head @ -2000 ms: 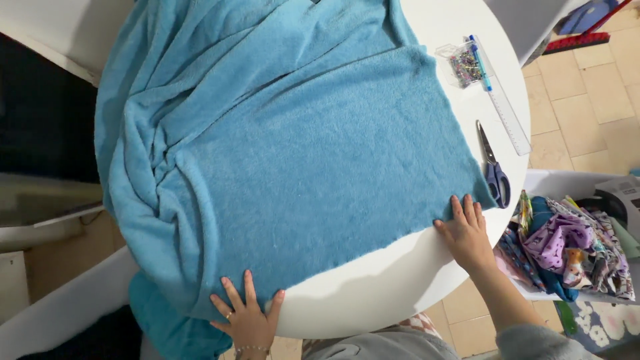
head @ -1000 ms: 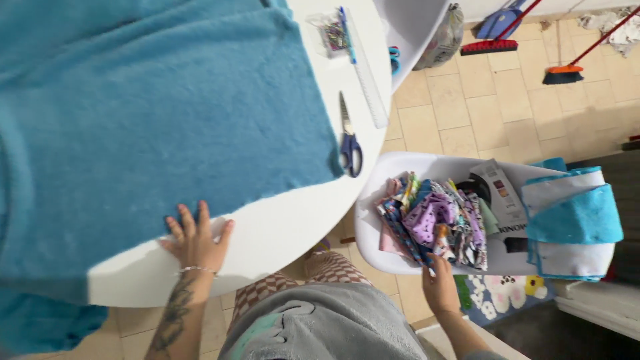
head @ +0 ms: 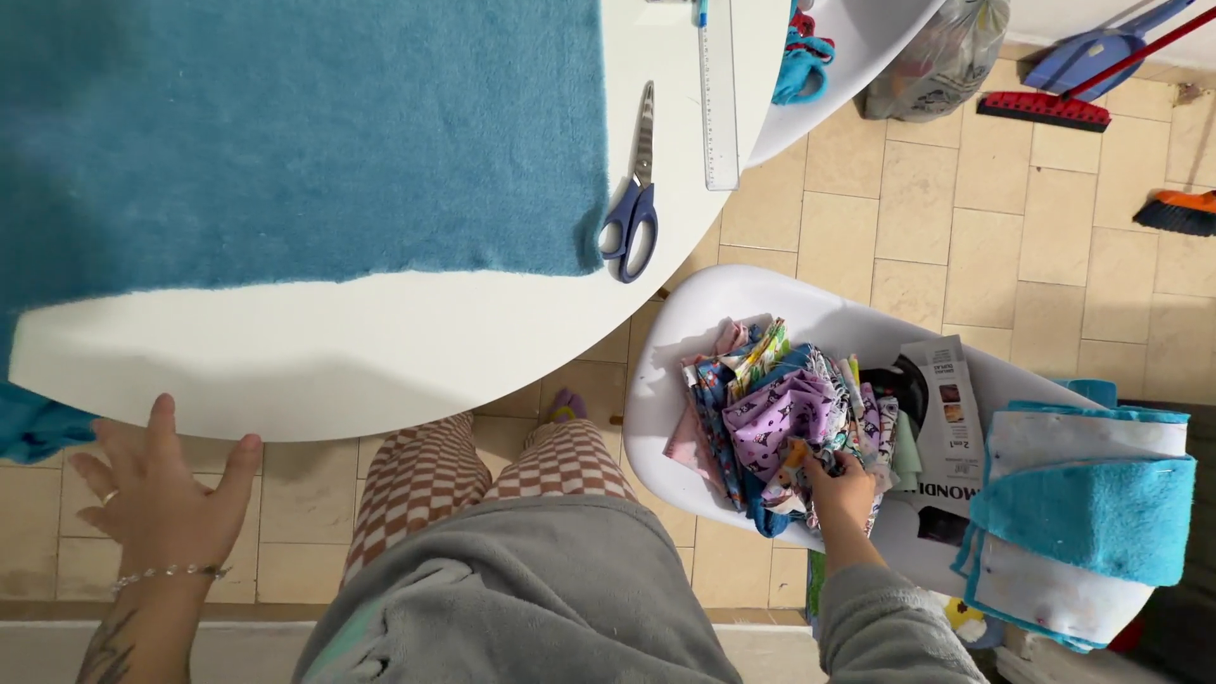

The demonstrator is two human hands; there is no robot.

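Observation:
My right hand (head: 841, 489) reaches into a pile of folded printed fabric pieces (head: 784, 418) on a white plastic chair (head: 665, 380), its fingers pinching a patterned piece at the pile's lower edge. With fingers spread and nothing in it, my left hand (head: 171, 489) hovers just off the near left edge of the round white table (head: 285, 361). Blue plush fabric (head: 332, 133) lies over much of that table. Scissors with dark blue handles (head: 634, 204) rest by its right corner, beside a clear ruler (head: 719, 104).
A blue and white fabric bundle (head: 1083, 522) hangs over the chair's back, near a box with writing (head: 950, 408). Another white chair (head: 855, 57) holds turquoise fabric. A plastic bag (head: 936, 62), a blue dustpan (head: 1092, 62), a red broom (head: 1045, 109) and an orange brush (head: 1178, 211) are on the tiled floor.
My right hand has left the plush fabric's corner and gone to the printed fabrics on the chair. My left hand has come off the plush fabric. The view has swung right.

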